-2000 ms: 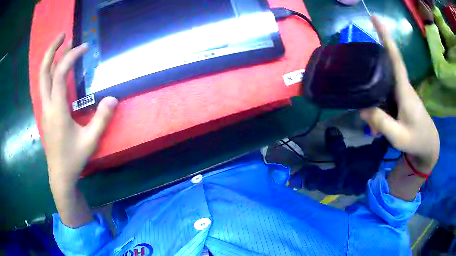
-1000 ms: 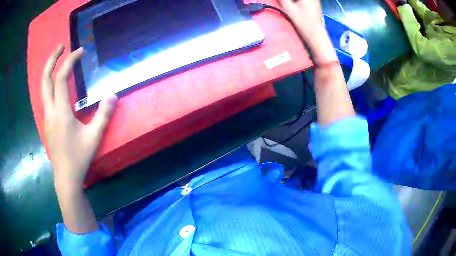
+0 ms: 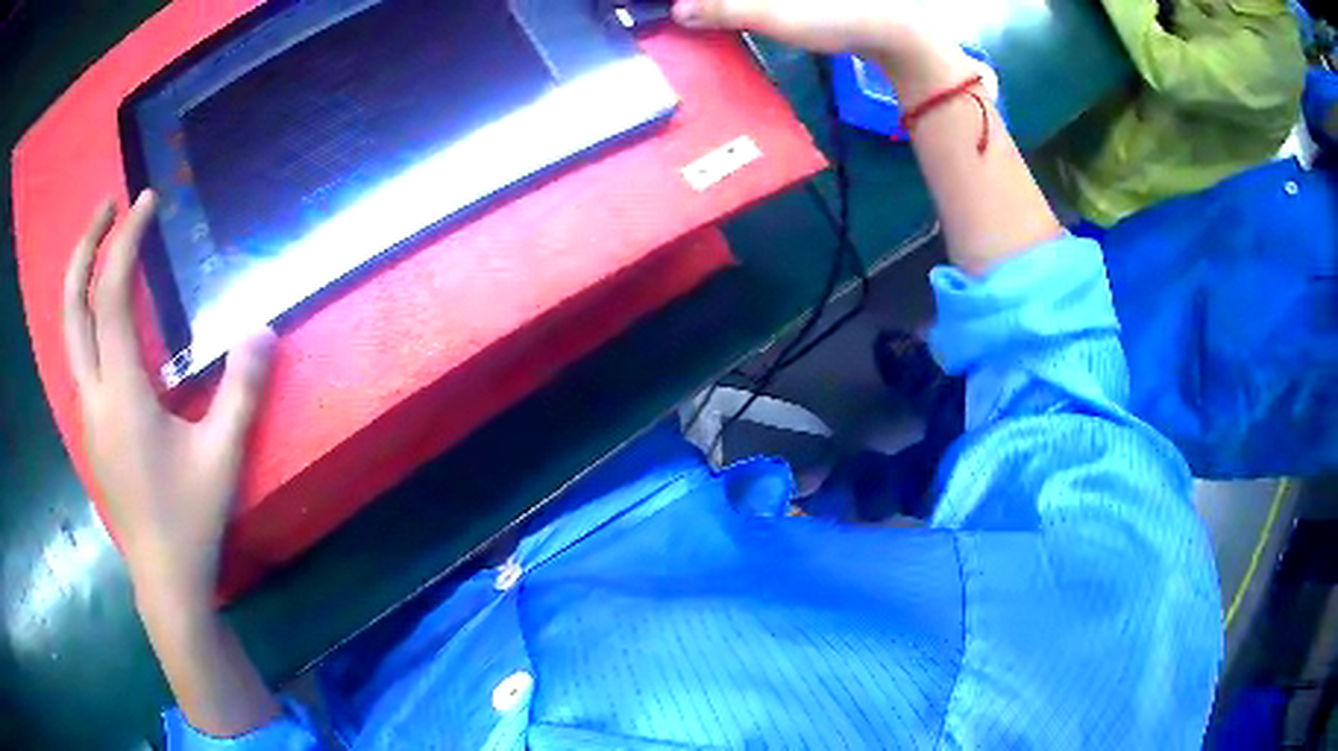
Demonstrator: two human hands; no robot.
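A tablet [image 3: 382, 162] lies in a red foam tray [image 3: 440, 330], its dark screen crossed by a bright glare stripe. My left hand [image 3: 162, 426] rests at the tray's left side, thumb and fingers spread around the tablet's lower-left corner, holding nothing. A black USB plug [image 3: 640, 16] shows at the tablet's upper right edge. My right hand [image 3: 822, 27] reaches in at the top, its fingertips closed at the plug; part of it is cut off by the picture's edge.
A blue box [image 3: 869, 100] stands right of the tray behind my right wrist. Black cables [image 3: 839, 279] hang over the bench's front edge [image 3: 624, 440]. A person in yellow-green and blue clothing [image 3: 1203, 110] is at the right.
My right hand has let go of the black scanner, now out of view, and moved left to the plug. My left hand stays at the tablet corner. The view has shifted.
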